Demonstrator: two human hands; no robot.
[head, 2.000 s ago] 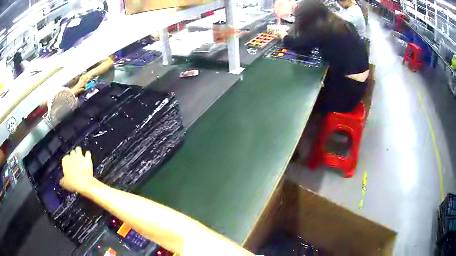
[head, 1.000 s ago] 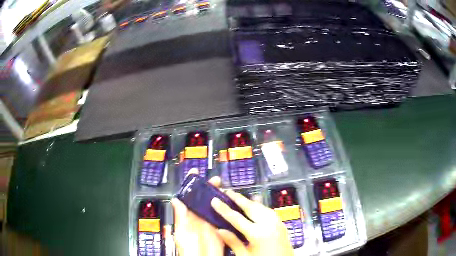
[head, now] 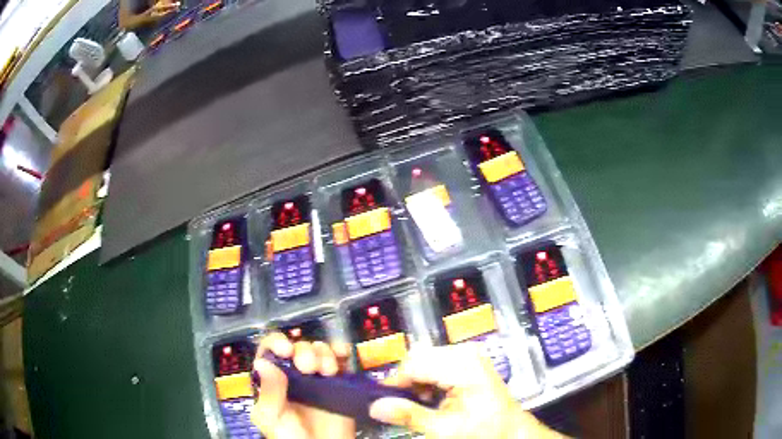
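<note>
My left hand (head: 296, 386) and my right hand (head: 454, 394) hold a dark purple phone-shaped piece (head: 330, 393) between them, over the front row of the clear blister tray (head: 506, 257). It is seen partly edge-on; I cannot tell whether it is a cover alone or a phone with its cover. The tray holds several feature phones face up, such as one (head: 369, 236) in the back row, with orange bands and purple keypads. A white label (head: 433, 221) lies in the fourth back pocket. My hands partly hide the front row.
A tall stack of black blister trays (head: 514, 77) stands behind the tray, with a purple cover (head: 357, 33) on top. A dark grey mat (head: 231, 129) lies left of it, brown cardboard (head: 81, 171) at the left edge. Another person's hand (head: 159, 10) shows at the top left.
Two seconds ago my bare arm reached over the black stack. Since one second ago, the purple piece in both hands has turned more edge-on and the view has shifted.
</note>
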